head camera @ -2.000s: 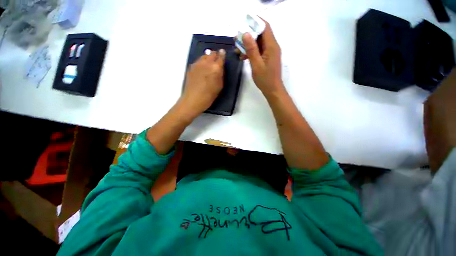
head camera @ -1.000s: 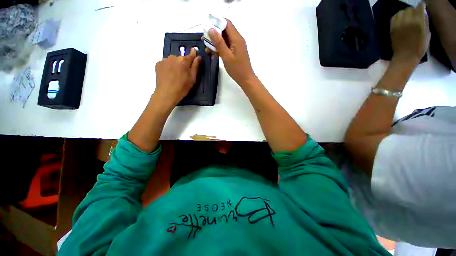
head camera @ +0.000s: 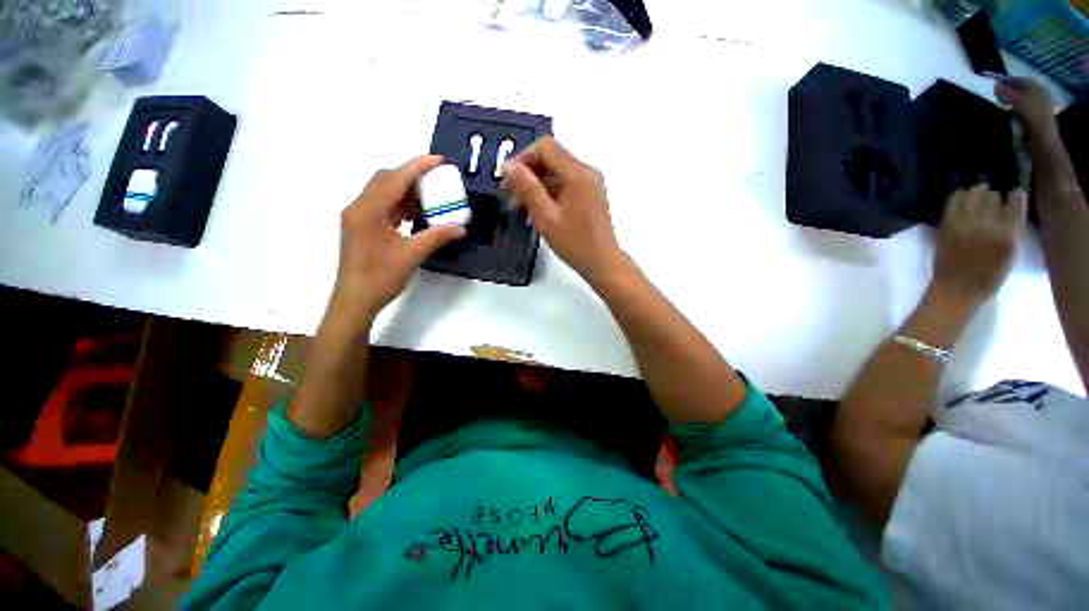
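A black foam insert (head camera: 508, 257) lies on the white table in front of me. Two white earbuds (head camera: 475, 153) sit side by side in its small cut-outs. My left hand (head camera: 388, 233) holds the white charging case (head camera: 443, 195), with a thin blue-green strip, between thumb and fingers over the insert's left side. The large cut-out below the earbuds looks dark and is partly covered. My right hand (head camera: 561, 197) is over the insert's right edge, its fingertips bent close beside the right earbud; whether they touch or hold anything is unclear.
A filled foam insert (head camera: 201, 173) stands at left near crinkled clear plastic (head camera: 54, 60). Empty black inserts (head camera: 824, 179) are at right, where another person's hands (head camera: 979, 245) work. A blue basket (head camera: 1045, 36) is far right. Cartons and a red object are below the table.
The charging case has passed from my right hand to my left hand, now lower over the insert. Both earbuds are uncovered. The other person's hands have moved further into view at right.
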